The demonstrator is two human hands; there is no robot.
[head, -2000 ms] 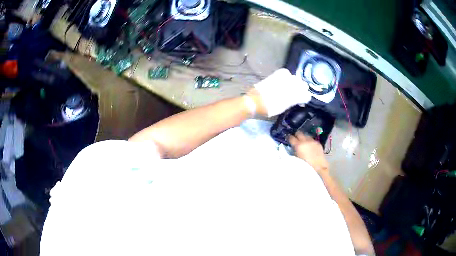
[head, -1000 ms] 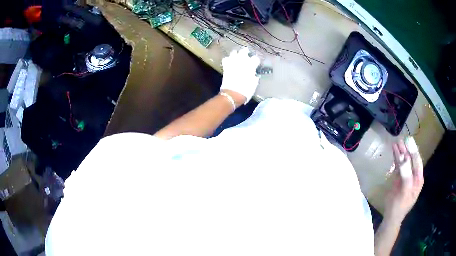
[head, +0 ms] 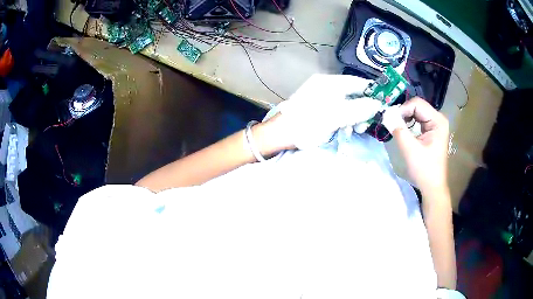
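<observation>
My left hand [head: 327, 111], in a white glove, holds a green circuit board [head: 390, 86] tilted up in front of the speaker housing. My right hand [head: 422, 131], bare with whitish fingertip covers, has its thumb and forefinger pinched at the board's lower right edge; what it pinches is too small to tell. The front housing [head: 435, 77] lies on the bench behind, with a round silver loudspeaker [head: 386, 47] in it and thin red wires at its right. The smaller rear housing [head: 383, 131] is mostly hidden under my hands.
A pile of green boards [head: 137, 35] with dark wires lies at the bench's far left; one board [head: 188, 51] lies near the edge. The conveyor [head: 476, 20] runs beyond a pale rail. An open cardboard box [head: 87, 67] with black speaker housings stands left.
My left hand has moved from the bench by the boards to the right and now holds a board. My right hand has come in from the right to meet it. The view has shifted.
</observation>
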